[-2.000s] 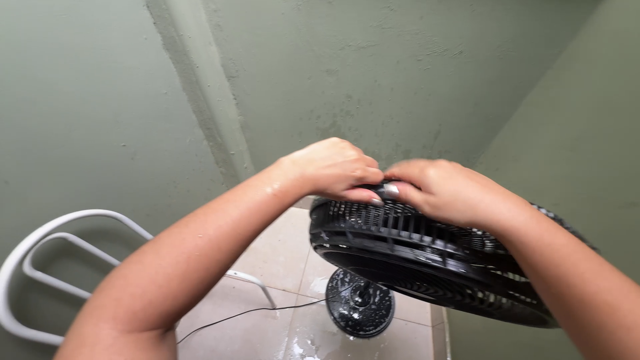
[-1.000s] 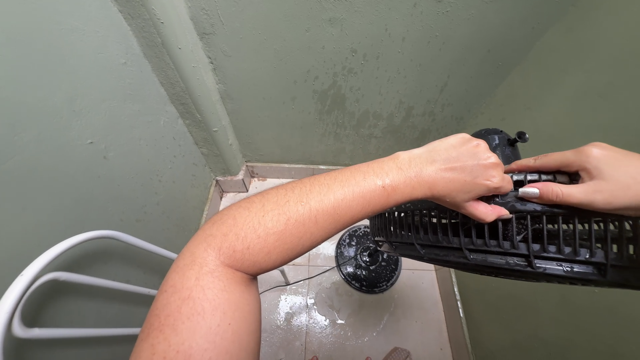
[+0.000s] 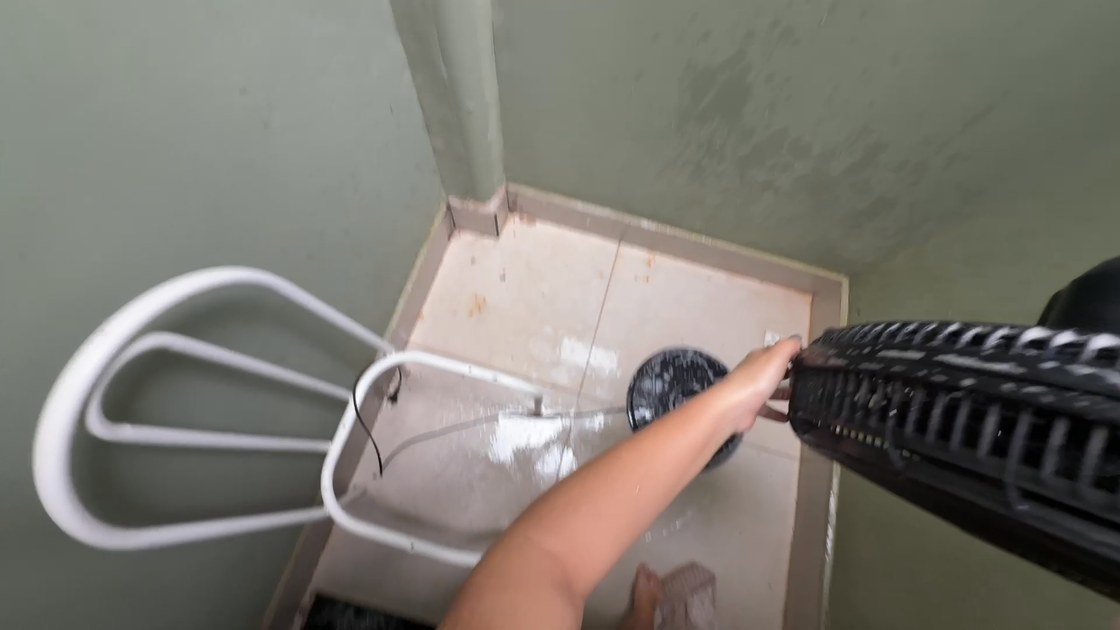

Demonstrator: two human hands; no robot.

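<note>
My left hand (image 3: 759, 385) grips the rim of a black fan's round grille (image 3: 954, 420), which is held up at the right of the head view and runs past its edge. The grille looks wet, and part of a dark rounded fan housing (image 3: 1085, 297) shows behind it. My right hand is out of view. Below my left forearm, the round black fan base (image 3: 669, 385) rests on the floor, wet with whitish suds and partly covered by the arm. A thin cord runs left from it.
A white tubular metal chair frame (image 3: 66, 437) stands at the left. The tiled floor (image 3: 525, 289) is wet, with green walls (image 3: 665, 114) around it. A foot (image 3: 646, 595) shows at the bottom, and a dark item (image 3: 359, 614) lies lower left.
My left hand has moved from the top of the fan to its left rim. My right hand, on the fan before, has left the view. The view has swung, showing more floor and chair.
</note>
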